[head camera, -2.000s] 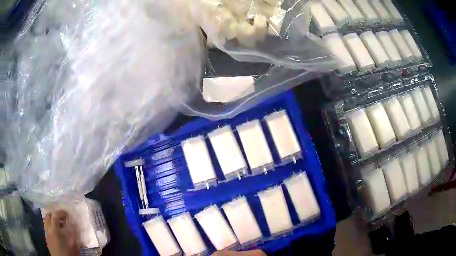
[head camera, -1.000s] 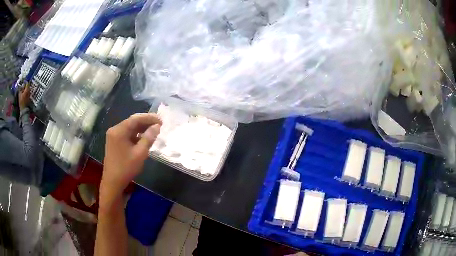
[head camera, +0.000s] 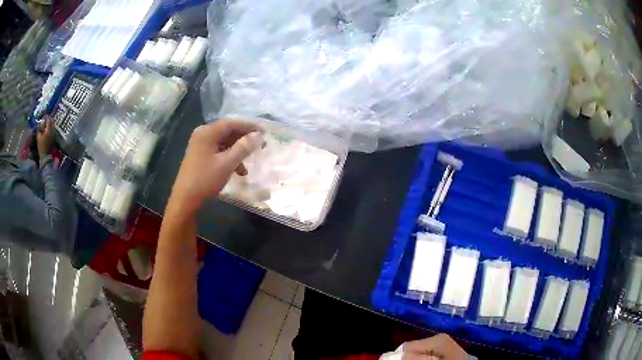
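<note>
My left hand (head camera: 215, 158) is over the left side of the clear plastic tub (head camera: 325, 211), fingers bent over the heap of small white pieces (head camera: 288, 176). Whether it pinches a piece cannot be told. My right hand (head camera: 433, 347) is cut off by the bottom edge, with something white at its fingers that is too unclear to name. The blue plastic tray (head camera: 479, 169) holds several white block units (head camera: 460, 278) in two rows. One bare rod frame (head camera: 441, 193) lies at the tray's upper left.
A large clear plastic bag (head camera: 380, 70) lies behind the tub. An open bag with cream blocks (head camera: 591, 84) is at the upper right. Blister trays of white blocks (head camera: 116, 140) stand at the left, others at the right edge. Another person's arm (head camera: 46, 144) is at the far left.
The view swung left, then shifted slightly. My left hand has moved further over the tub's white pieces. My right hand shows more at the bottom edge.
</note>
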